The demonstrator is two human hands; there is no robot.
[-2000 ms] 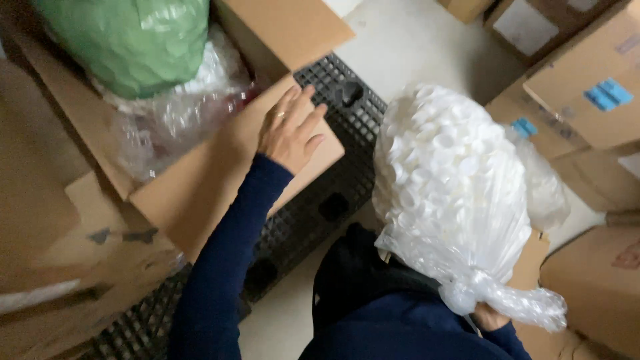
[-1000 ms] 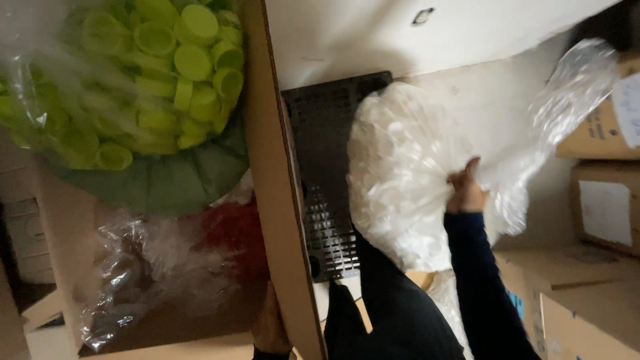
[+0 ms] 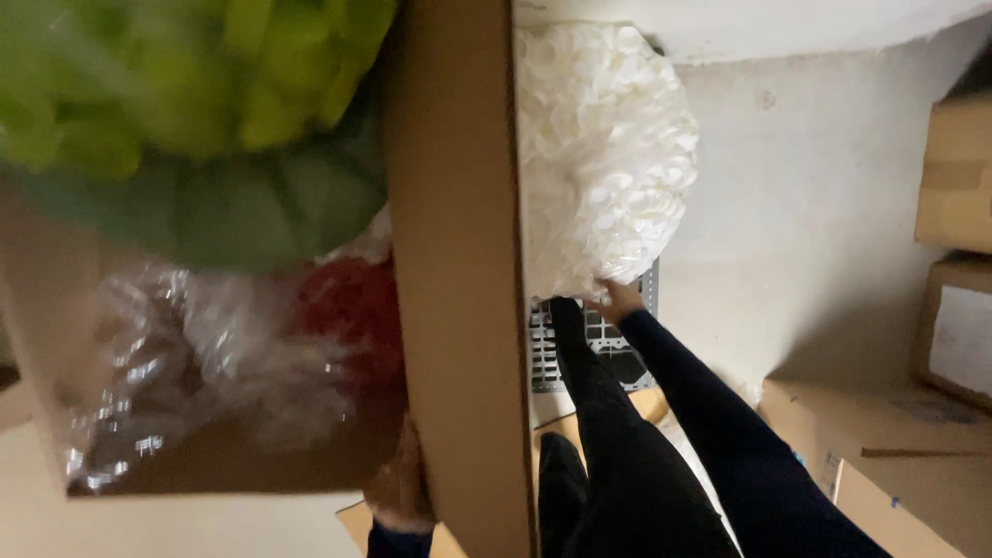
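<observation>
A large clear plastic bag of white caps (image 3: 612,147) rests on the black plastic pallet beyond the box. My right hand (image 3: 616,301) touches the bag's lower edge; its fingertips are partly hidden, so a grip cannot be made out. Near the bottom, my left hand (image 3: 403,480) lies against the wall of the cardboard box (image 3: 457,271), its fingers partly blurred. Inside that box are a bag of lime-green caps (image 3: 194,70), a dark green bag (image 3: 232,209), crumpled clear plastic film (image 3: 232,364) and something red (image 3: 356,318).
The black pallet (image 3: 601,329) shows under the white bag and by my foot. Cardboard boxes (image 3: 961,178) are stacked at the right, with another closed carton (image 3: 876,418) lower down. A pale wall (image 3: 744,23) runs along the top.
The white bag has moved away from my legs, onto the pallet by the wall. My right hand has gone from the top of the bag to its near edge. The view has shifted.
</observation>
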